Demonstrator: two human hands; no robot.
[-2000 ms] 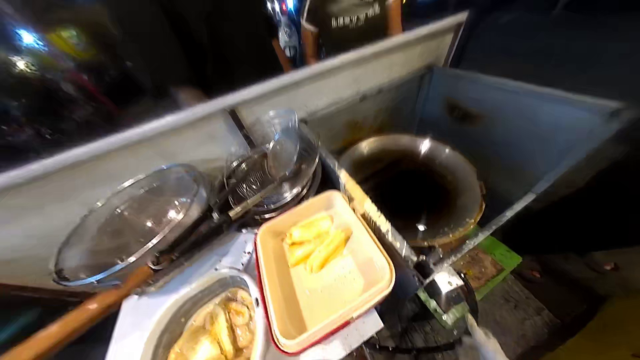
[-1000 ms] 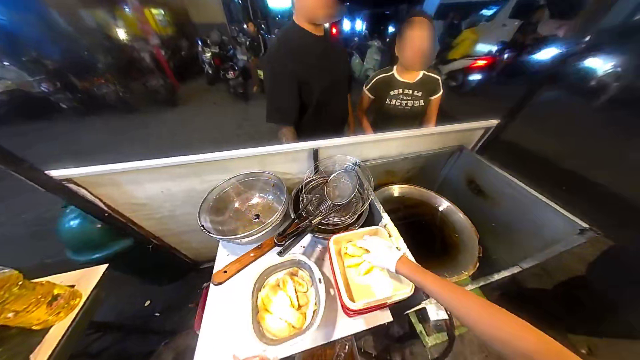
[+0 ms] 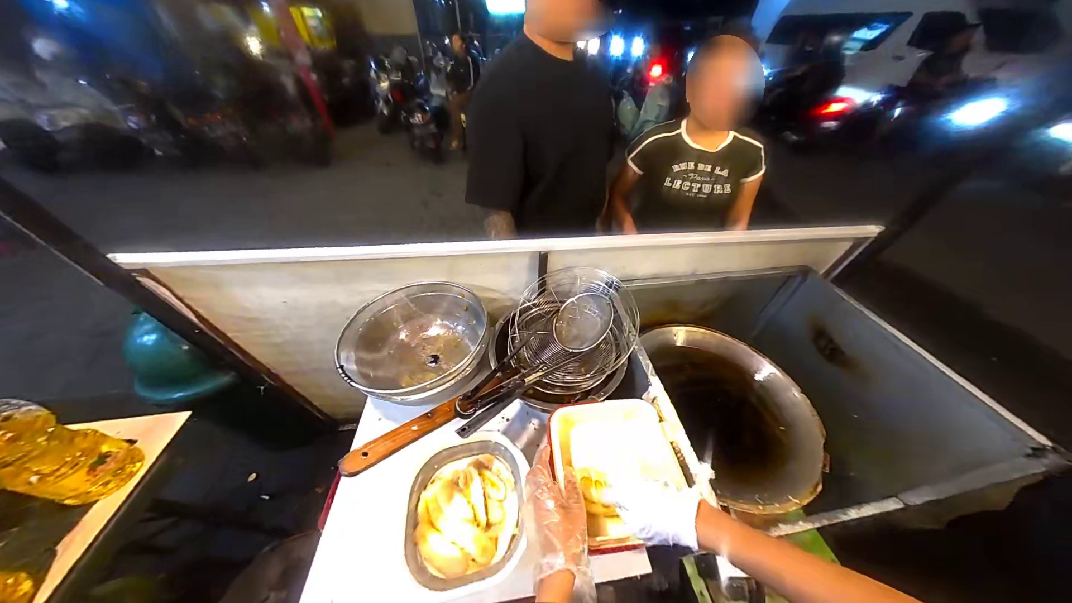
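Note:
Both my hands wear clear plastic gloves. My left hand (image 3: 559,515) rests against the left side of a rectangular plastic tub (image 3: 615,419) with a red rim; whether its fingers grip the wall cannot be told. Inside the tub, my right hand (image 3: 657,507) is over pale yellow food pieces (image 3: 593,490), its fingers blurred by glare. To the left, an oval container (image 3: 410,536) holds several yellow pieces in pale batter (image 3: 465,515). A wooden-handled utensil (image 3: 406,435) lies behind it, across the white work surface (image 3: 335,553).
A wok of dark oil (image 3: 729,419) sits at the right inside a metal enclosure (image 3: 904,394). Wire strainers (image 3: 578,335) and a mesh-covered bowl (image 3: 414,343) stand at the back. Bottles of yellow oil (image 3: 71,461) lie at the far left. Two people stand beyond the white panel (image 3: 335,293).
My left hand has come into view at the tub's left side. My right hand has moved from the tub's back part toward its front.

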